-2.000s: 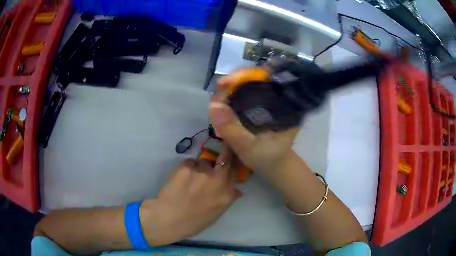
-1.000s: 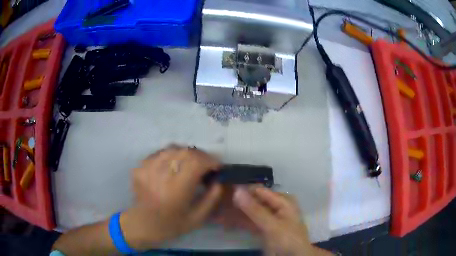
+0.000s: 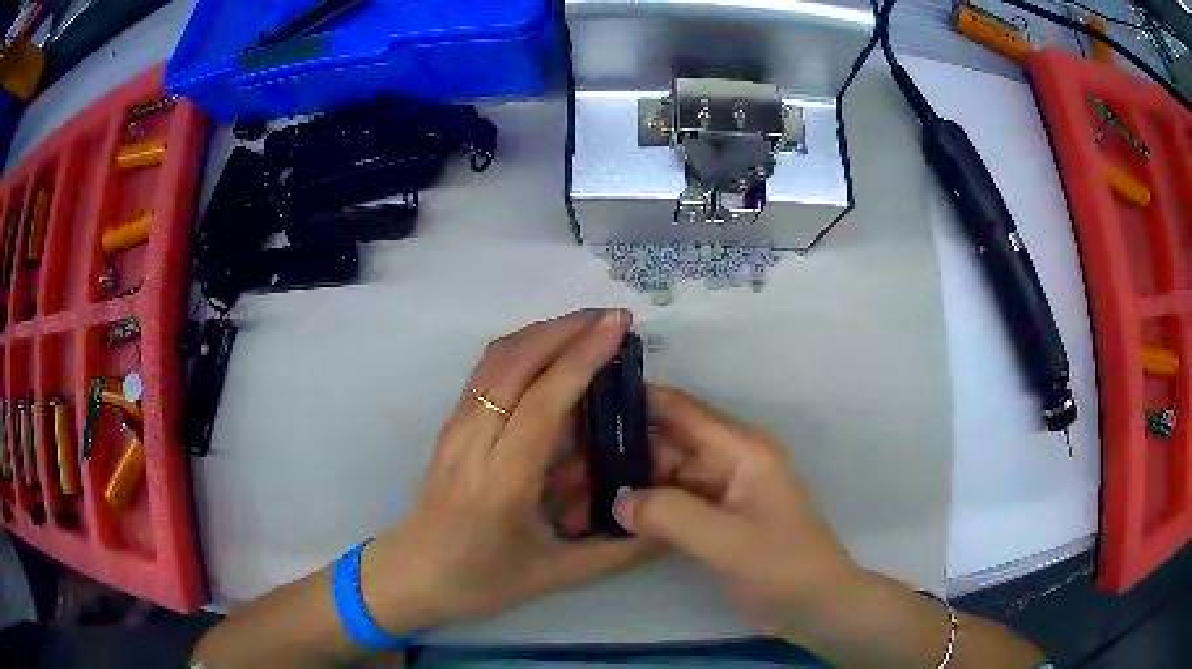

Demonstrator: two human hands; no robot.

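A narrow black plastic housing (image 3: 620, 425) stands nearly lengthwise away from me above the mat, held between both hands. My left hand (image 3: 523, 451) grips it from the left, with fingertips at its far end. My right hand (image 3: 726, 503) grips it from the right, with the thumb pressed near its close end. A small pale round spot shows at the right thumb tip; I cannot tell whether it is a part or the nail. The inside and underside of the housing are hidden.
The silver screw feeder (image 3: 712, 170) stands behind a scatter of small clear-grey bits (image 3: 686, 265). The electric screwdriver (image 3: 996, 261) lies at right. Black housings (image 3: 314, 183) lie at left before a blue bin (image 3: 392, 59). Red trays (image 3: 186, 392) flank the mat (image 3: 353, 392), the right one (image 3: 1118, 431) partly cut off.
The screwdriver left my right hand and lies at right. The housing has turned from crosswise to lengthwise, now in both hands. The orange battery on the mat is no longer visible.
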